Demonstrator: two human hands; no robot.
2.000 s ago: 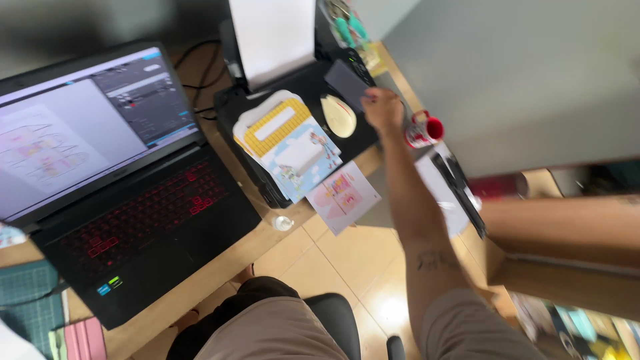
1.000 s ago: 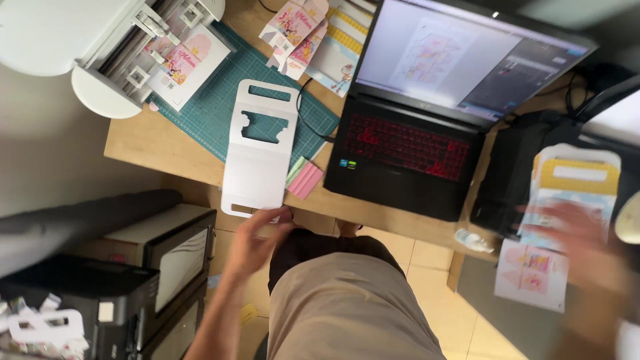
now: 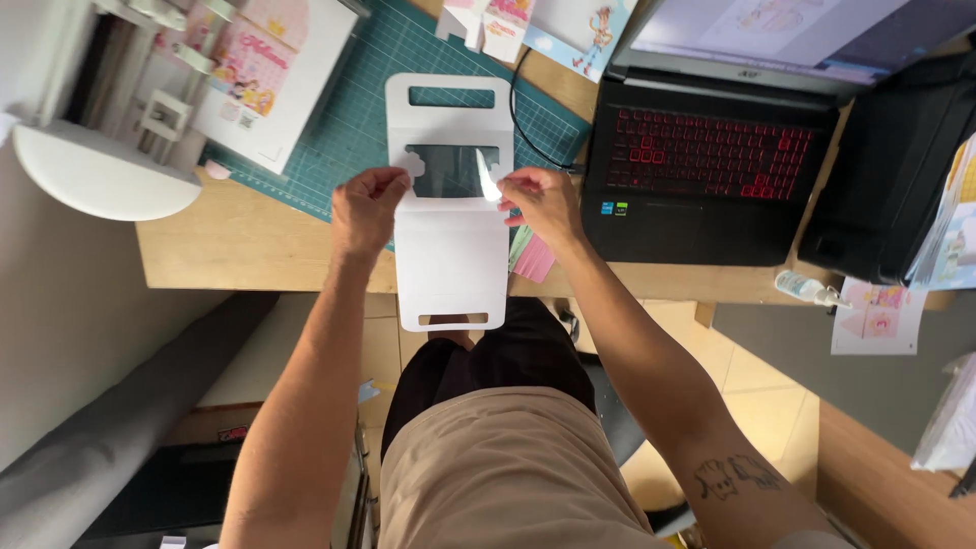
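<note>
A white die-cut card blank [image 3: 451,255] with a slot near each end lies partly on the green cutting mat [image 3: 358,114], its lower end beyond the table's front edge. Over its wide cutout, a clear plastic film [image 3: 456,172] catches the light between my hands. My left hand [image 3: 370,202] pinches the film's left side between thumb and fingers, beside the card's left edge. At the right side, near a bright glare, my right hand [image 3: 540,200] grips the film with its fingertips. The film's exact edges are hard to see.
Right of the mat stands a laptop [image 3: 701,160], with its black cable [image 3: 526,137] reaching near the card. At left is a white cutting machine [image 3: 107,171] with a printed sheet [image 3: 263,84]. Pink and green paper pieces [image 3: 534,258] and a small bottle [image 3: 808,288] lie near the front edge.
My left hand has moved from the card's lower end up to its cutout. My right hand has come from the printed sheets at the right to the card. Clear film now shows between both hands.
</note>
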